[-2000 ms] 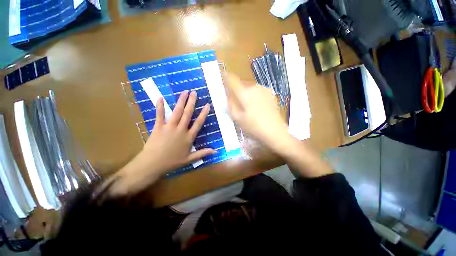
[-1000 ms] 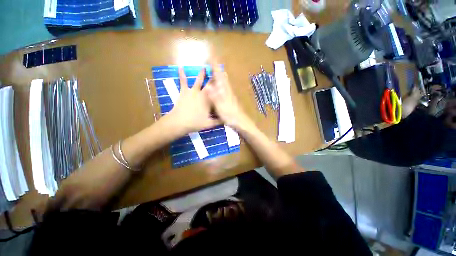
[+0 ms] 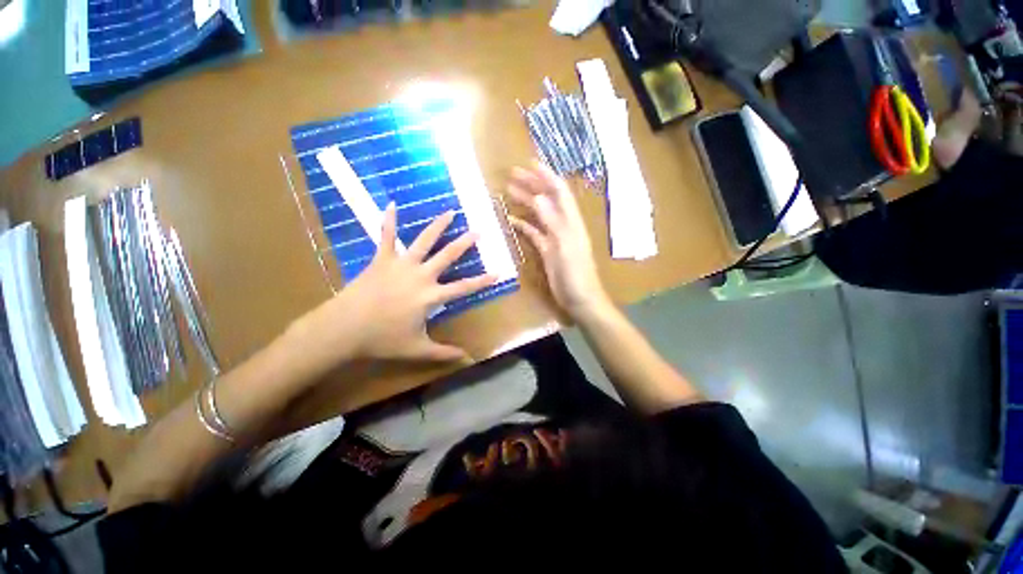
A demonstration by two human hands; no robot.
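The blue solar cell panel [image 3: 409, 168] lies on the brown table in front of me. One white strip [image 3: 357, 193] lies slanted across its left part, and another white strip [image 3: 477, 202] lies along its right side. A thin edge ribbon [image 3: 305, 219] runs beside the left edge. My left hand [image 3: 409, 294] is spread palm down over the lower part of the panel, partly hiding the slanted strip. My right hand [image 3: 555, 235] is just right of the panel, fingers apart and holding nothing visible.
Short ribbons [image 3: 564, 132] and white strips [image 3: 617, 168] lie right. Long ribbons [image 3: 140, 286] and white strips [image 3: 101, 314] lie left. Beyond are a panel stack [image 3: 146, 45], a small cell piece [image 3: 94, 147], a sponge [image 3: 670, 92], a phone [image 3: 735, 179], scissors [image 3: 899, 129] and a person's sleeve [image 3: 920, 241].
My hands, close together over the panel one second ago, are now apart. The left is on the lower panel and the right has moved off to its right side. The view has shifted.
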